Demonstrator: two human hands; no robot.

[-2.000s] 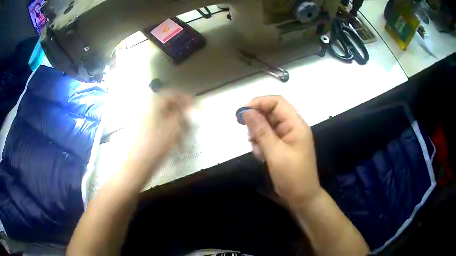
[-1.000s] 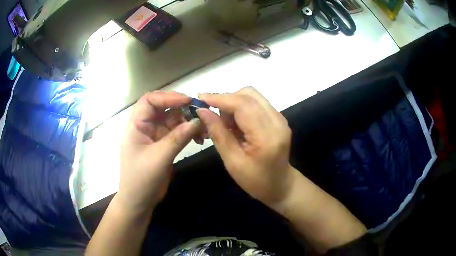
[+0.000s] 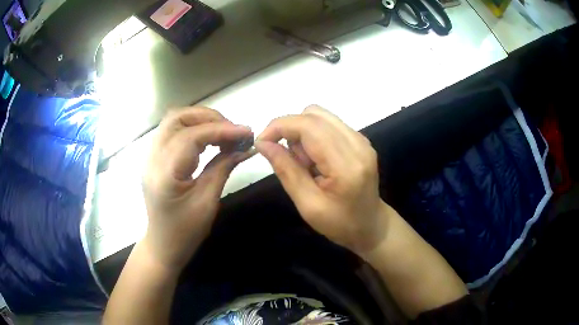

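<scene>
A small dark round piece, looking like a bobbin or bobbin case (image 3: 244, 142), is pinched between the thumb and fingers of my left hand (image 3: 190, 165). My right hand (image 3: 327, 171) is beside it, thumb and index fingertip pressed together just right of the piece. Whether it holds a thread is too fine to see. Both hands are above the front edge of the white table (image 3: 355, 95). A shiny navy quilted panel (image 3: 44, 203) with a white edge lies at the left under the bright machine lamp.
The sewing machine head (image 3: 57, 51) is at the upper left. A dark phone (image 3: 184, 25) and a slim metal tool (image 3: 305, 44) lie on the bed. Black-handled scissors (image 3: 422, 16) are at the upper right. Another navy quilted piece (image 3: 482, 190) hangs at the right.
My hands came together from apart. The dark piece, first in my right hand, is now in my left fingertips. My right fingertips have drawn slightly off it. The view has shifted.
</scene>
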